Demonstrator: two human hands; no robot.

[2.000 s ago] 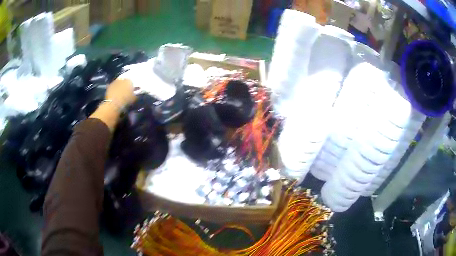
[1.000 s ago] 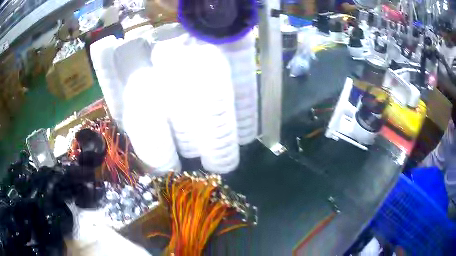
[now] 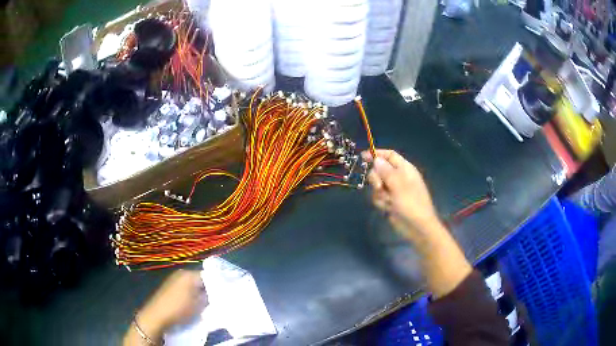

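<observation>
My left hand (image 3: 177,299) is at the bottom left, closed on the edge of a white bracket base (image 3: 236,297), an angular white plastic piece. My right hand (image 3: 398,186) is right of the wire bundle, its fingertips pinching a short red and yellow wire lead (image 3: 366,127) that stands up with a pale end plug. The large orange-looking wire bundle (image 3: 263,182) lies curved on the dark green bench between the hands, with small pale plugs at both ends.
Black shells (image 3: 50,155) heap at the left. A carton (image 3: 169,161) holds small white-and-silver parts. White housings stand in stacks (image 3: 331,51) behind the bundle. A white post (image 3: 407,54), a finished unit (image 3: 503,101) and a blue crate (image 3: 547,270) are at the right.
The view has swung right, then down onto the bench. My right hand has come into view with a wire lead. My left hand, earlier over the black shells, now holds the white bracket base.
</observation>
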